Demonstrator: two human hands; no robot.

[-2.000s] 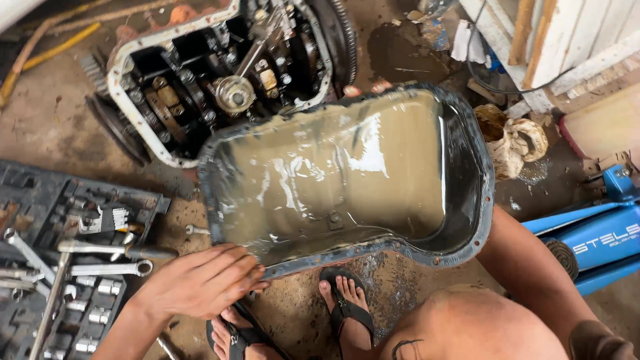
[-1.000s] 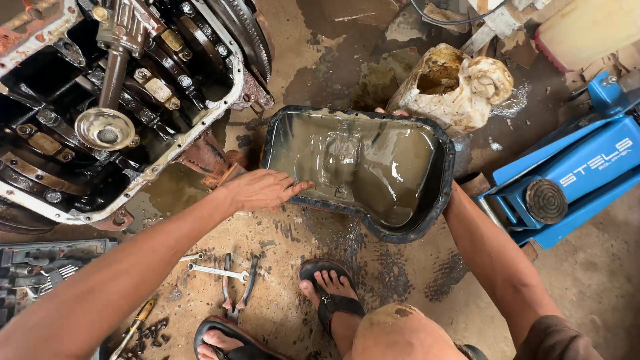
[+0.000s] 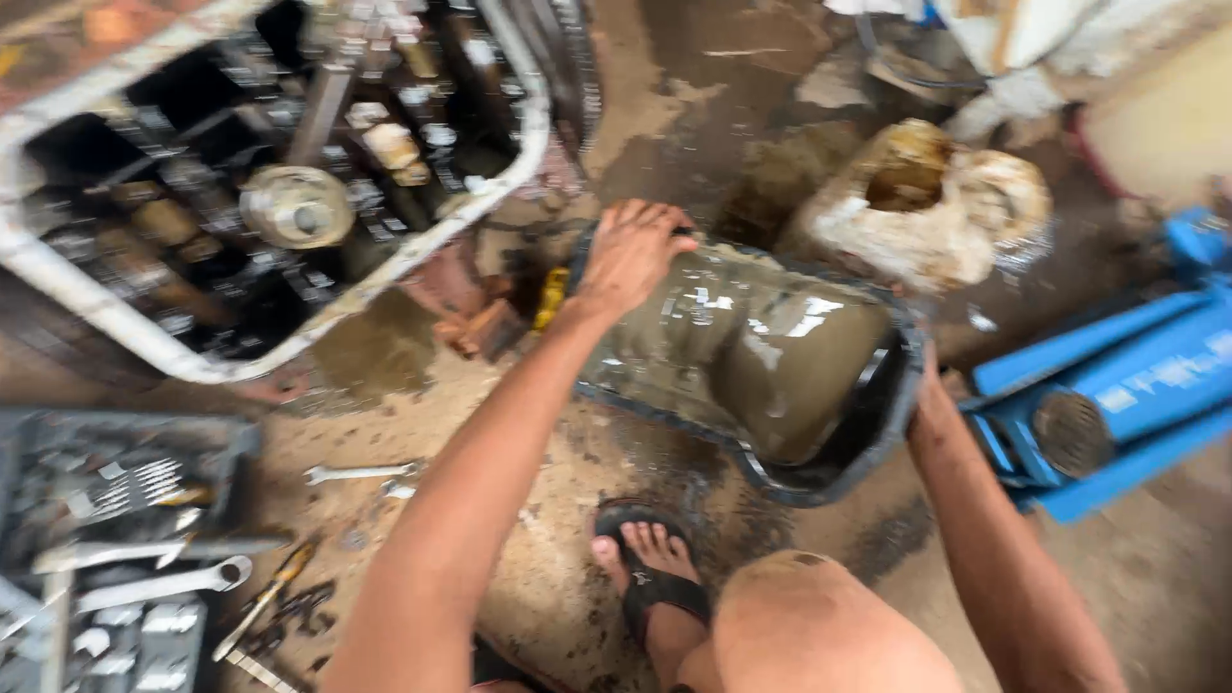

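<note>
A black engine oil pan (image 3: pixel 760 346) with murky brown liquid in it is held between my hands above the floor. My left hand (image 3: pixel 635 252) lies over the pan's far left corner, its fingers on the rim. On the right side, my right hand (image 3: pixel 921 371) grips the outer edge, its fingers mostly hidden by the pan. To the left is an upturned engine block (image 3: pixel 414 260) with its crankcase exposed and an oil pickup strainer (image 3: pixel 298 207) standing out of it. Just beyond the pan sits a cut, dirty plastic jug (image 3: pixel 895 217).
A blue floor jack (image 3: pixel 1136 385) lies at the right. At the lower left is a socket tool case (image 3: pixel 125 423) with wrenches on it. A combination wrench (image 3: pixel 361 473) and a screwdriver (image 3: pixel 269 587) rest on the floor. Wet patches and my sandalled feet are below.
The pan has moved away from over the engine block's edge, toward the jug. My left hand has shifted from the pan's near side, two seconds ago, to its far left corner.
</note>
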